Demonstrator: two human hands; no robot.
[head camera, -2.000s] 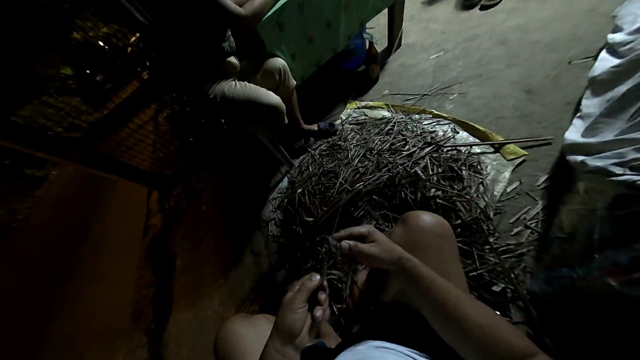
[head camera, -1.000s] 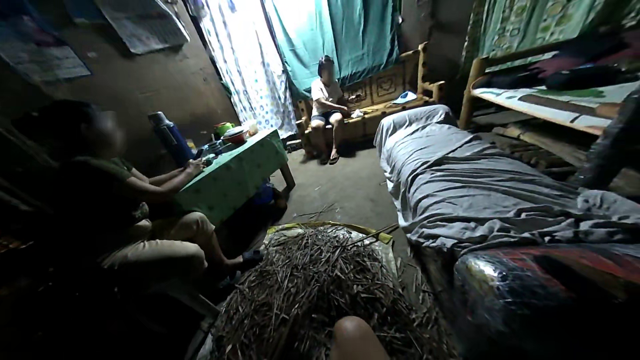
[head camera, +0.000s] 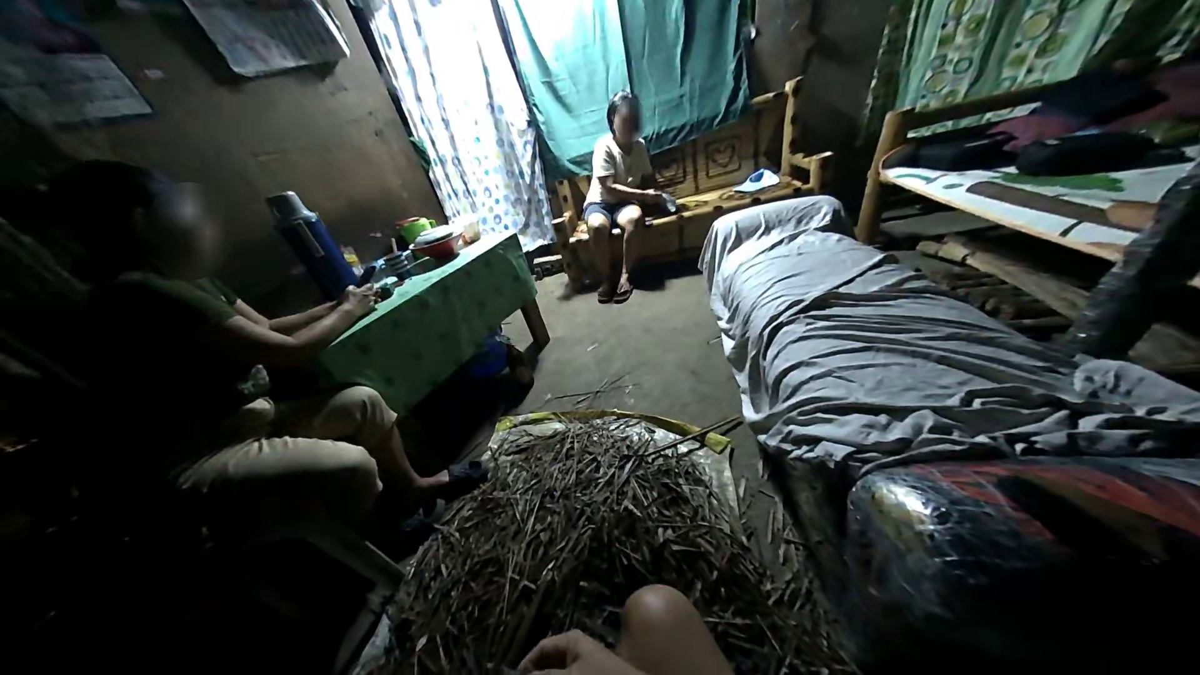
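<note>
Only the top of my right hand (head camera: 574, 652) shows at the bottom edge, just left of my bare knee (head camera: 664, 623). Its fingers are bent and point left; whether they hold anything is cut off by the frame. My left hand is out of view. Past the hand and around the knee spreads a large heap of dry, thin brown plant pieces (head camera: 562, 525), like broken stalks or pods. The heap lies on a pale sheet or sack with a yellow edge (head camera: 609, 414). A thin stick (head camera: 692, 436) rests across its far right side.
At left a seated person (head camera: 281, 459) rests their hands at a table with a green cloth (head camera: 441, 309), which bears a blue flask (head camera: 314, 248) and bowls. Another person (head camera: 617, 187) sits on a bamboo bench (head camera: 722, 192). Grey cloth (head camera: 844, 319) covers a long object at right, near a plastic-wrapped bundle (head camera: 956, 534).
The view has tilted up from my lap to the room. Two seconds ago both my hands showed close together over the heap; one second ago neither showed, and now part of one does.
</note>
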